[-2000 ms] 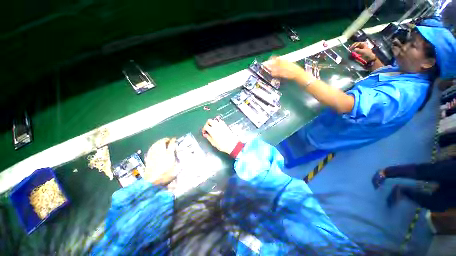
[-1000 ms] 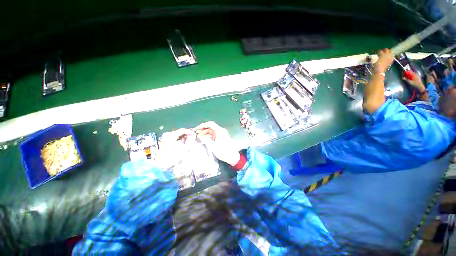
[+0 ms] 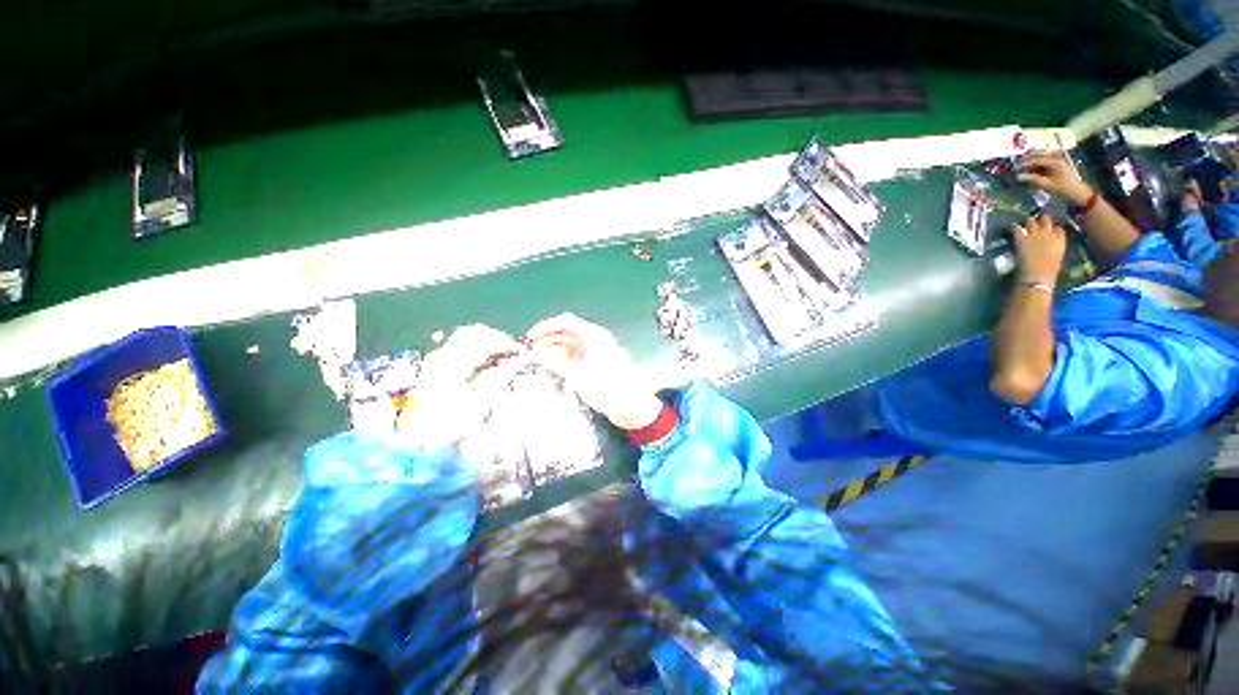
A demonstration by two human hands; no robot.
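My left hand and my right hand are close together, fingertips nearly meeting over the upper end of a phone unit. The picture is overexposed there, so what the fingers pinch cannot be made out. A second pale unit lies beside it, partly under my left hand. Another phone unit with an orange spot lies just left of my left hand. Copper-red small parts lie in a little pile to the right of my right hand.
A blue bin with beige pieces stands far left. Pale flakes lie by the white strip. Several waiting units lie to the right. The green belt carries phone units and a black pad. A blue-smocked person works at right.
My right hand has moved from the bench right of the units to beside my left hand over the phone unit. The view has shifted. The neighbouring person's arm has drawn back from the waiting units.
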